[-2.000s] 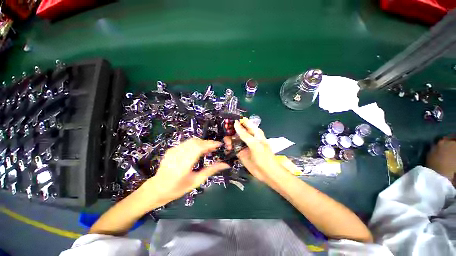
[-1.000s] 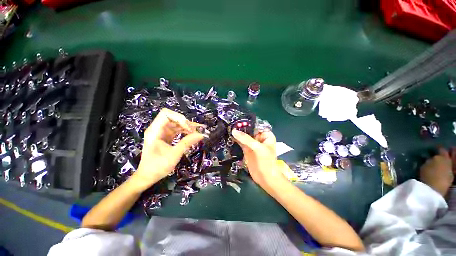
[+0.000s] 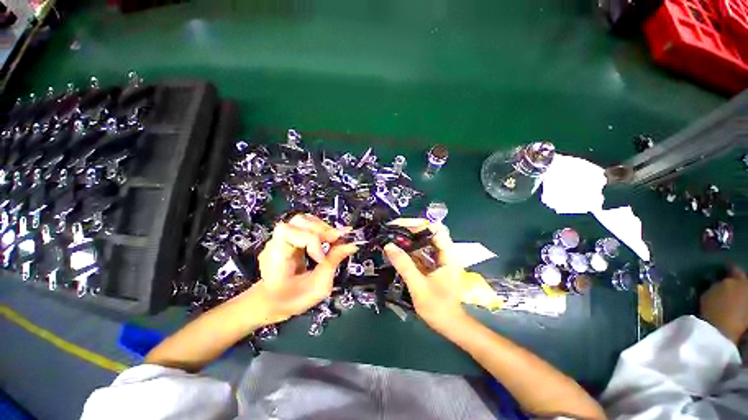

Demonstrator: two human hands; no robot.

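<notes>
My right hand point(image 3: 428, 267) holds a round dark watch head point(image 3: 402, 239) with a red glint, above the right part of a heap. My left hand point(image 3: 302, 261) is close beside it, thumb and forefinger pinched on a small shiny end of a dark piece, perhaps a strap part; its exact shape is too small to tell. The heap of black strap pieces with silver ends point(image 3: 256, 195) spreads behind and around both hands. A black foam tray point(image 3: 161, 193) with rows of similar pieces is at the left.
A glass dispenser point(image 3: 507, 175), white paper point(image 3: 572, 185) and a metal post point(image 3: 685, 148) stand at right. A brown-topped bottle point(image 3: 437, 157) is behind the heap. Small capped pots point(image 3: 576, 262) and yellow material point(image 3: 482, 289) lie right of my hands. A neighbour's sleeve point(image 3: 685, 369) is at right; a red tray point(image 3: 697, 43) is far right.
My left hand has moved in from the heap to meet the watch head. My right hand has turned the watch head, and its face shows less. The whole view has shifted slightly.
</notes>
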